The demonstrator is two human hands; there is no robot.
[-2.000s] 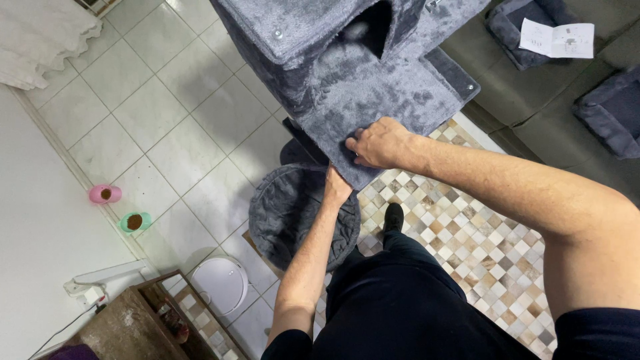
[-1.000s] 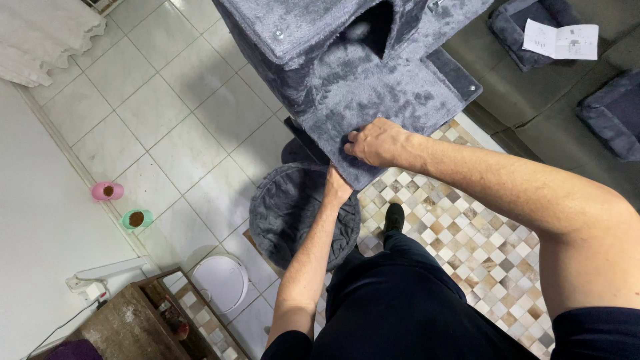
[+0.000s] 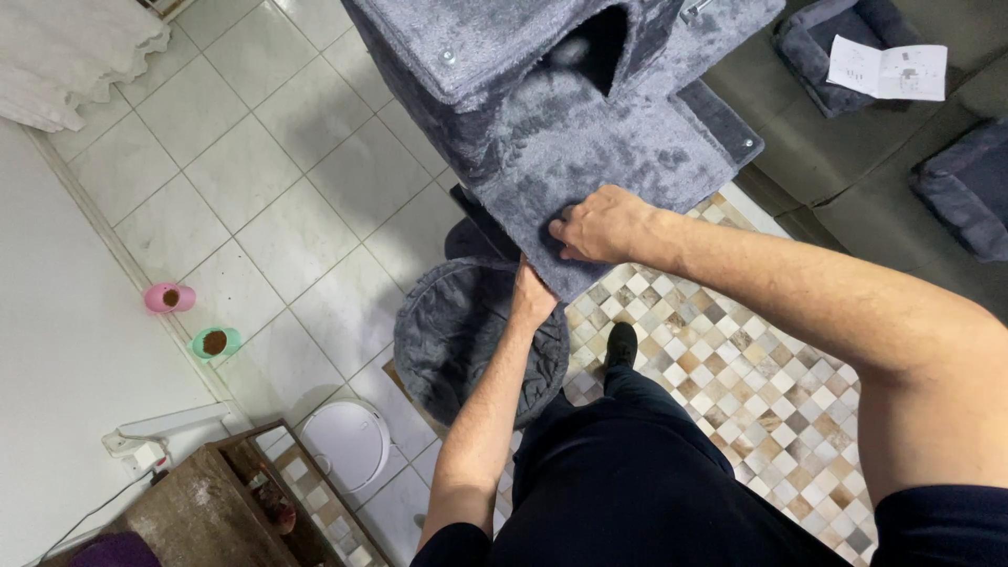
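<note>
A grey plush cat tree (image 3: 630, 134) fills the top middle, with a dark opening in its box part. My right hand (image 3: 602, 226) rests on the near corner of its plush platform, fingers curled downward; whether they pinch something small is hidden. My left hand (image 3: 533, 295) is at the platform's near edge, its fingers hidden underneath. Below and left of the platform is a round grey plush basket (image 3: 441, 339), partly behind my left forearm. A bolt head (image 3: 448, 56) shows on the upper panel and another bolt head (image 3: 748, 144) on the lower right panel.
A sofa (image 3: 850, 181) at right bears a plush bed (image 3: 811, 39) with an instruction sheet (image 3: 906, 71), and another plush bed (image 3: 969, 189). Pink (image 3: 161, 299) and green (image 3: 206, 344) food bowls, a robot vacuum (image 3: 346, 445) and a wooden cabinet (image 3: 197, 504) are at left. A patchwork rug (image 3: 756, 378) lies below.
</note>
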